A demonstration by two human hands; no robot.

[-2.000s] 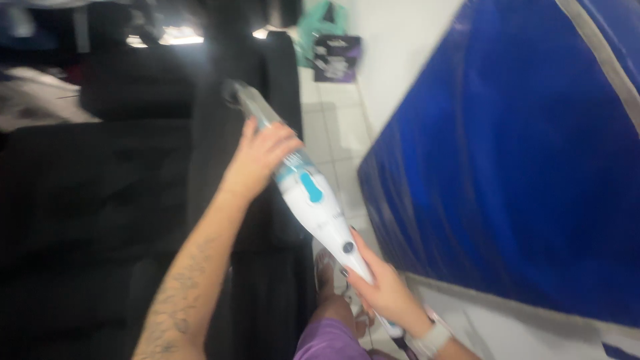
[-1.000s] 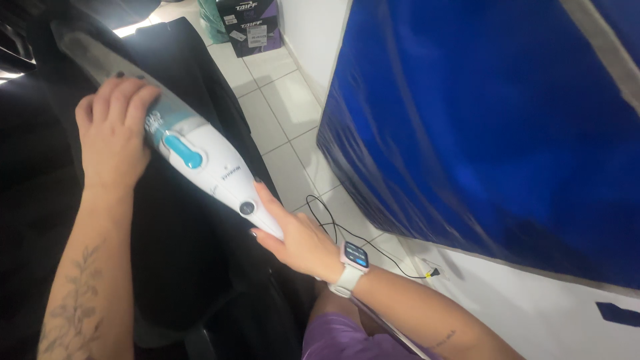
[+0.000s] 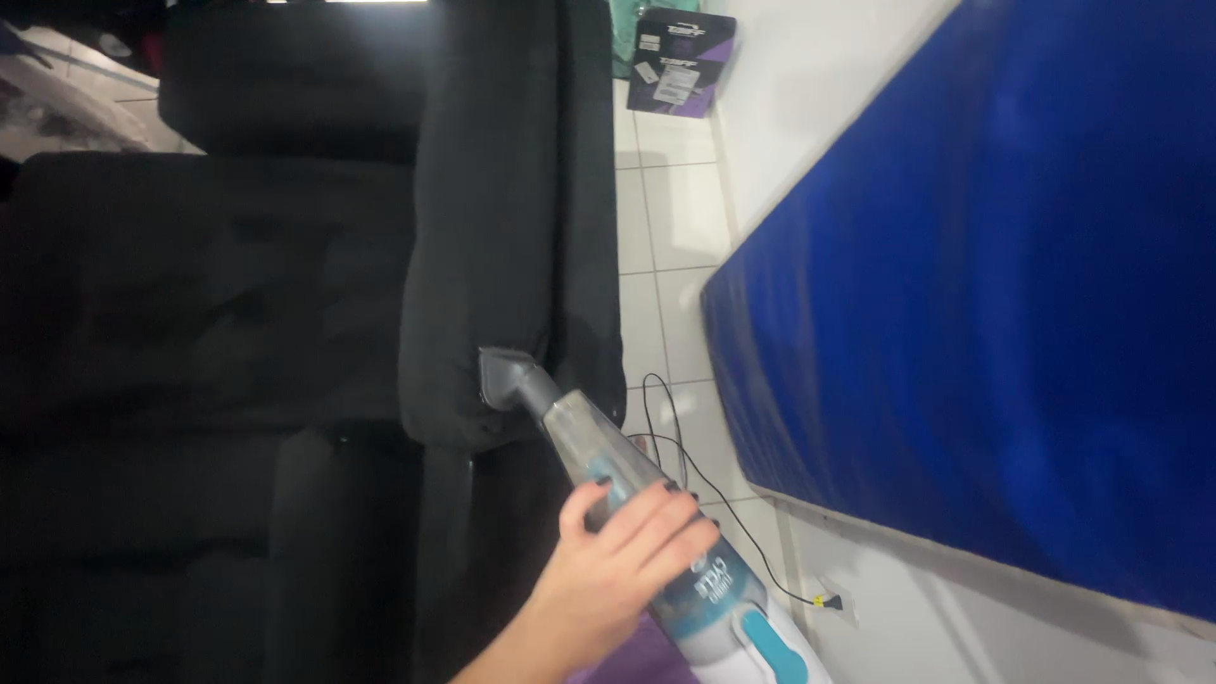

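Note:
My left hand [image 3: 632,551] grips the clear front part of a white and teal handheld vacuum cleaner [image 3: 708,579], low and right of the middle. The vacuum's dark grey nozzle [image 3: 508,378] rests against the armrest [image 3: 489,237] of a black fabric sofa [image 3: 209,294]. The rear of the vacuum runs out of the frame at the bottom. My right hand is out of view.
A large blue padded panel [image 3: 950,285] stands at the right by the white wall. A thin black cord [image 3: 731,508] lies over the white tiled floor [image 3: 670,218] and reaches a plug at the wall. A black and purple box [image 3: 680,65] is at the top.
My left hand and the vacuum have moved down and toward the right in view. My right hand, on the vacuum's handle in both earlier frames, has gone out of view. The view has shifted.

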